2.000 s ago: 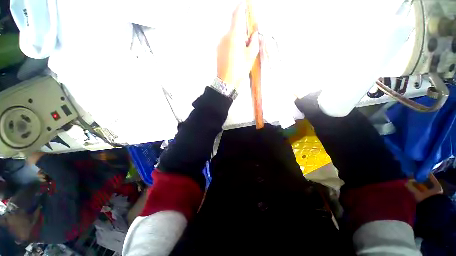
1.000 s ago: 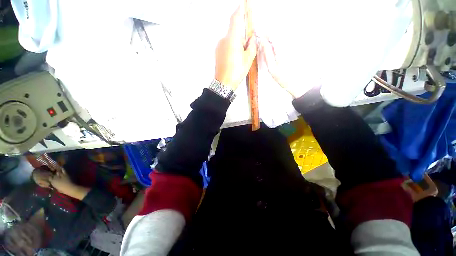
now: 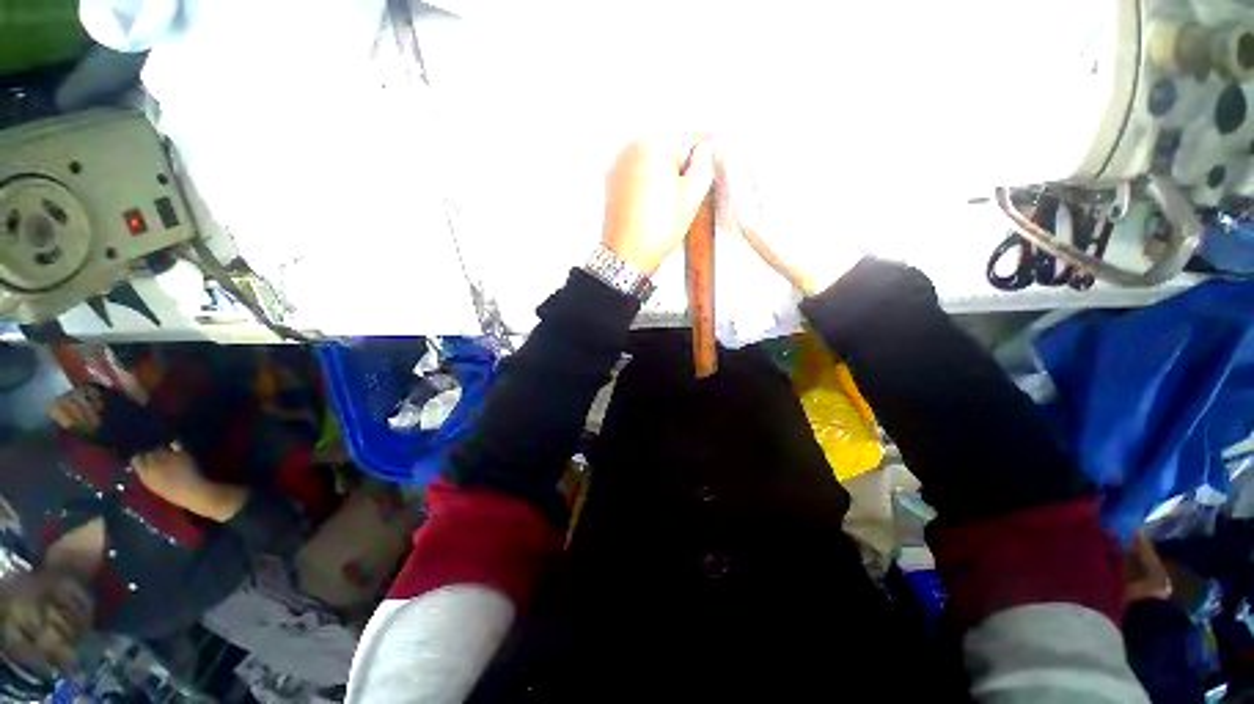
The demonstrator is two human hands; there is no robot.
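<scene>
A narrow orange-brown wooden ruler points away from me, its near end over the table's front edge. My left hand holds it, fingers on the ruler; a metal band is on that wrist. My right hand is just right of the ruler, badly overexposed; its fingers fade into the white and whether it holds anything cannot be told. White fabric lies under both hands, its edges mostly lost in the glare.
A sewing machine stands right, with black-handled scissors near it. Another machine stands left. A blue basket with pale scraps and a yellow item are below the edge. Blue fabric hangs right. A person is lower left.
The view has shifted, showing more of the blue basket. My hands and the ruler appear lower in the picture. My left hand still holds the ruler, with my right hand beside it.
</scene>
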